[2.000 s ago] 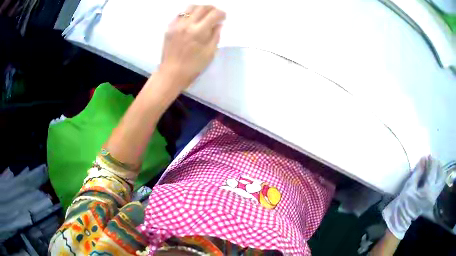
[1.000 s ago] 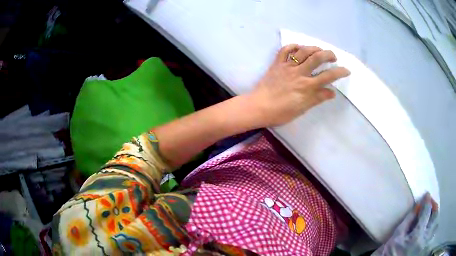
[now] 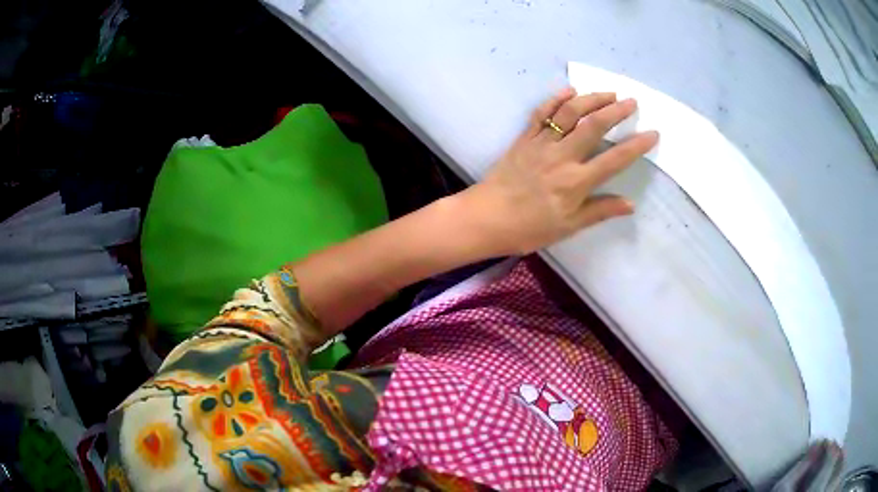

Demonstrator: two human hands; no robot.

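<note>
A curved white band point(image 3: 741, 207) lies flat on the off-white table cover point(image 3: 664, 283), arching from upper middle to lower right. My bare left hand point(image 3: 587, 144), with a ring, rests on the band's upper end and inner edge, fingers spread, not closed round it. My right hand point(image 3: 813, 468), in a pale glove, is at the band's lower end, mostly cut off by the bottom edge; its grip cannot be told. A small shiny metal part point(image 3: 859, 481) shows beside it in the corner, too cut off to identify.
Stacked grey-white bands point(image 3: 818, 48) lie at the table's far right. The table's near edge runs diagonally past my pink checked apron point(image 3: 520, 404). Green cloth point(image 3: 255, 216) and pale layered pieces point(image 3: 63, 255) are beyond it at left.
My left hand has moved right from the table's left part and opened flat on the band. A wide white band now shows along the curve. My gloved right hand has dropped lower, mostly out of view.
</note>
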